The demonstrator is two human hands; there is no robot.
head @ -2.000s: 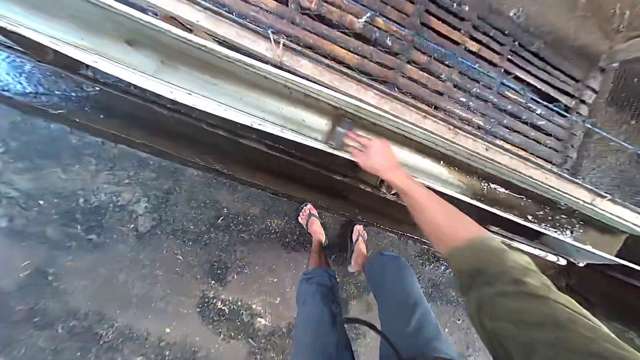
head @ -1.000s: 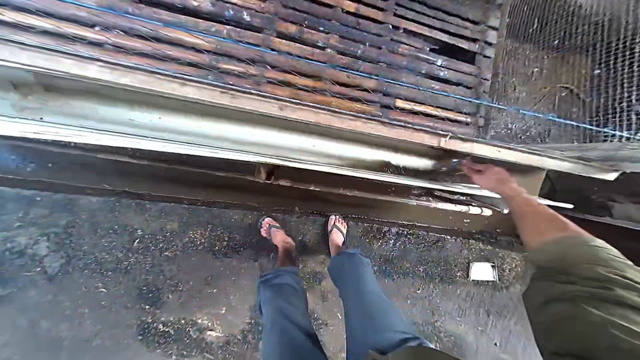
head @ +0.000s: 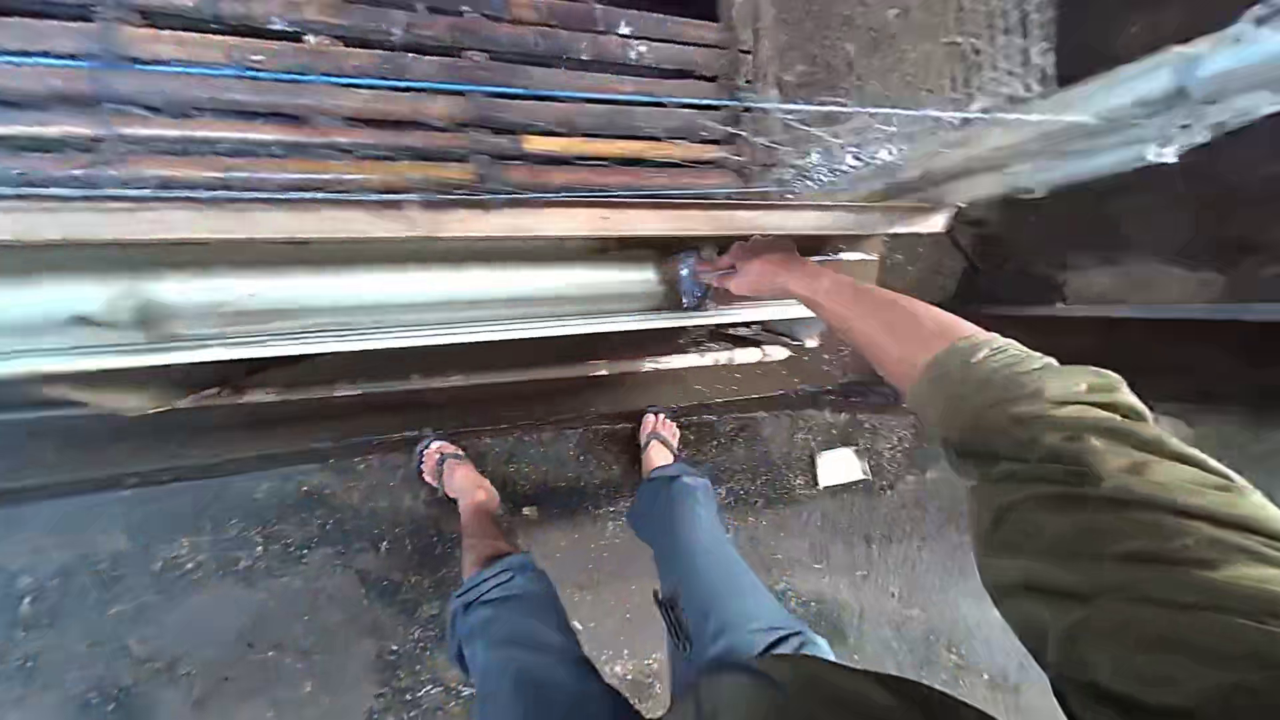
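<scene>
My right hand (head: 757, 268) is closed on a small scrubbing tool, probably a brush (head: 690, 280), with a blurred bluish-dark head. The head sits inside a long pale trough (head: 400, 290), close to its right end. Left of the tool the trough's inner surface looks pale and shiny. A light-coloured rail (head: 450, 220) runs along the trough's far side. The right arm, in an olive sleeve, reaches in from the lower right. My left hand is outside the view.
Beyond the trough lies a slatted floor (head: 380, 105) with a blue cord (head: 420, 85) stretched over it. A blurred pale beam (head: 1080, 130) slants at upper right. My sandalled feet stand on dirty concrete (head: 250, 570), near a small white square object (head: 842, 467).
The trough's right end has come into clearer view as the view shifted right. My right hand has moved right along the trough since the oldest frame, still holding the tool.
</scene>
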